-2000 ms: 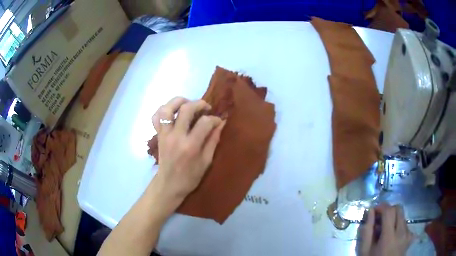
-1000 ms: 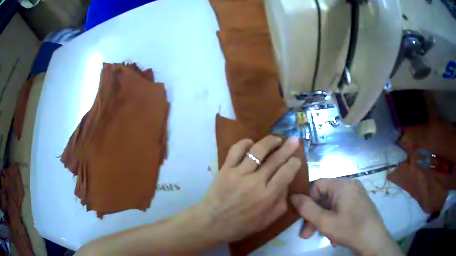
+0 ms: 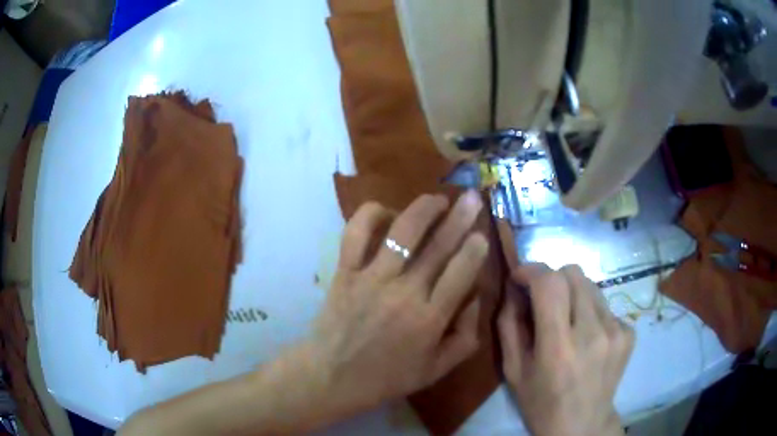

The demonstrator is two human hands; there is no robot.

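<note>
A rust-brown cut piece (image 3: 456,400) lies in front of the presser foot (image 3: 503,200). My left hand (image 3: 409,289) lies flat on it, fingertips close to the foot. My right hand (image 3: 562,341) pinches the folded edge (image 3: 504,247) at the piece's right side, just in front of the foot. Sewn pieces (image 3: 383,94) run behind and left of the cream machine head (image 3: 528,77). The needle tip is not clear.
A bundle of cut pieces (image 3: 175,238) lies fanned at left on the white table (image 3: 281,170). Red thread snips (image 3: 741,254) lie on scrap cloth (image 3: 716,294) at right. Nearby are a dark box (image 3: 699,157), a cream knob (image 3: 619,206) and thread tails (image 3: 652,311).
My left hand has left the bundle and come to the piece at the foot. My right hand has moved up to the edge, now folded. The view has shifted right, towards the machine.
</note>
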